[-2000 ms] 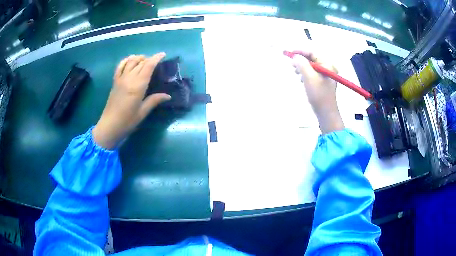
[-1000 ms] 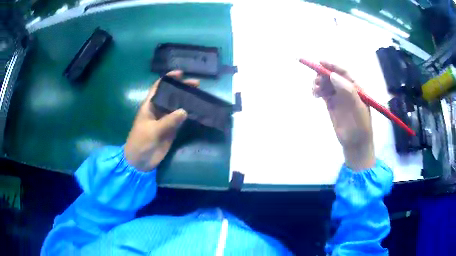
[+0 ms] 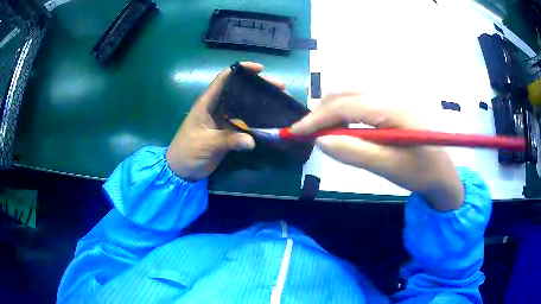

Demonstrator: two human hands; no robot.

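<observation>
My left hand (image 3: 204, 133) holds a black plastic housing (image 3: 261, 98) by its left end, above the green mat near the bench's front edge. The housing is tilted, and its right end is partly hidden behind my right hand. My right hand (image 3: 379, 139) holds a paintbrush (image 3: 415, 137) with a long red handle, silver ferrule and orange-tan bristles. The bristles are at the housing's lower left edge, beside my left thumb. The brush and right hand are slightly blurred.
Another open black housing (image 3: 250, 31) lies on the green mat (image 3: 136, 113) behind my hands. A narrow black part (image 3: 123, 29) lies angled at far left. Stacked black housings (image 3: 504, 89) and a cut-off yellow can (image 3: 535, 92) are at the right end of the white sheet (image 3: 379, 53).
My left hand has lifted a housing off the mat and brought it nearer. My right hand has moved left and turned the brush so its bristles reach the housing. The view has shifted too.
</observation>
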